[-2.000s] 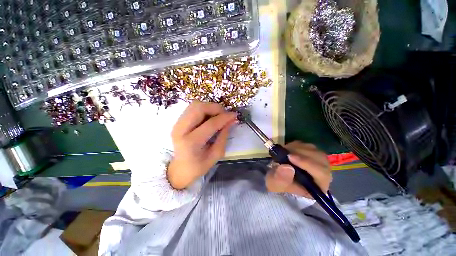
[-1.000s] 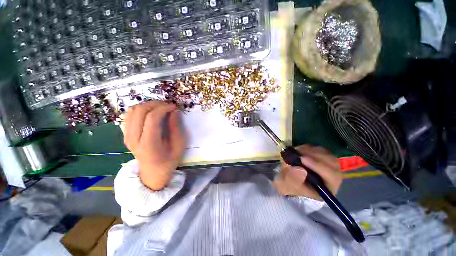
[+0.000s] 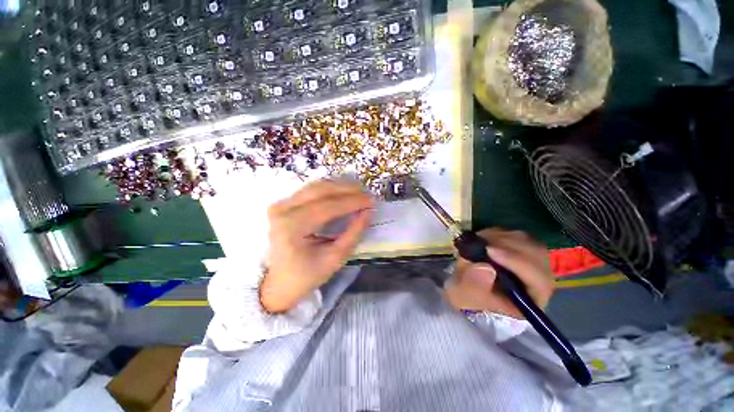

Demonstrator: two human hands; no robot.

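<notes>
My right hand [image 3: 501, 273] holds a black soldering iron [image 3: 527, 303] like a pen. Its silver barrel points up-left, with the tip close to a small dark unit [image 3: 396, 189] with a pale centre on the white sheet [image 3: 241, 213]. My left hand [image 3: 318, 241] is just left of the unit, fingers bent, thumb and fingertips near each other. Whether it pinches a tiny part is too small to tell. A thin line shows on the sheet between and beyond its fingers. Gold-coloured pieces [image 3: 374, 133] and purple-red pieces [image 3: 149, 175] lie heaped above my hands.
A clear blister tray [image 3: 249, 119] holding several small units is at the upper left. A tan bowl [image 3: 591, 92] with silver shavings is at the upper right. A fan with a spiral grille [image 3: 587, 213] stands at right. A solder spool [image 3: 71, 245] is at left.
My left hand went left to the purple-red pieces, away from the unit, and has come back right beside it. The iron tip moved slightly right and stays near the unit.
</notes>
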